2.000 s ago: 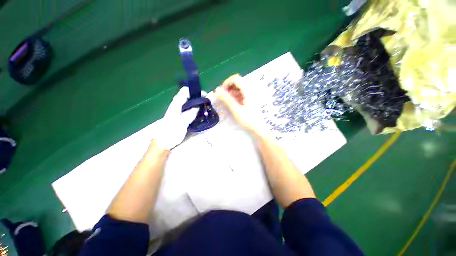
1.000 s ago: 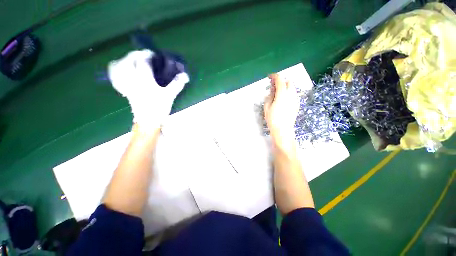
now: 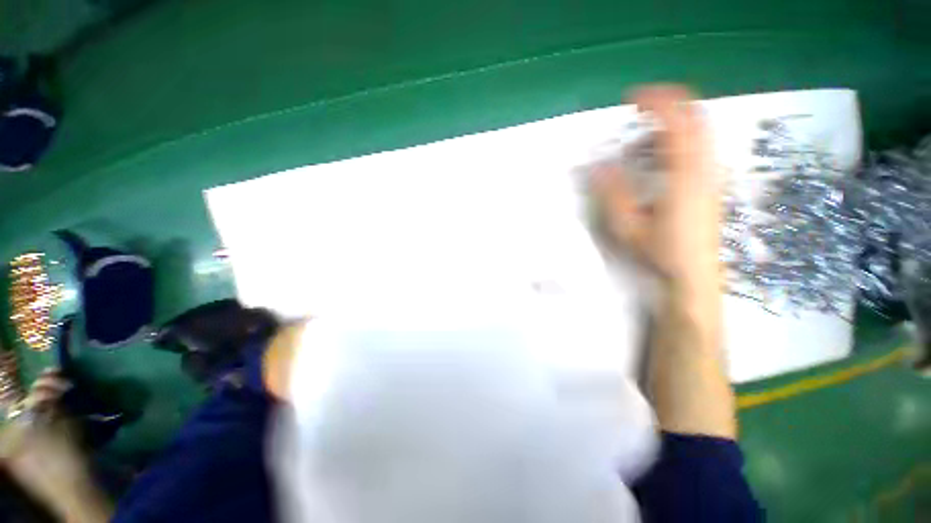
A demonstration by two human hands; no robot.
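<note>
My left hand (image 3: pixel 464 429), in a white glove, is a large blur close to the camera at the bottom centre; its fingers and anything in it cannot be made out. My bare right hand (image 3: pixel 669 194) is blurred over the right part of the white sheet (image 3: pixel 408 225), left of the spring pile. Its fingers are bent around a small silvery-grey smear, which looks like wire clips (image 3: pixel 641 153). The tangled silvery spring pile (image 3: pixel 806 230) covers the right end of the sheet. No housing shows in my hands.
Navy housings with pale curved rims lie at left (image 3: pixel 117 301) and upper left (image 3: pixel 26 138). A black moulded part (image 3: pixel 219 332) lies by the sheet's left edge. Copper-coloured small parts (image 3: pixel 34 301) and another person's hand (image 3: pixel 41 434) are at the far left.
My left hand has come back from the green line towards the camera, and the dark housing is out of sight. My right hand is beside the pile with fingers bent. The view has turned left.
</note>
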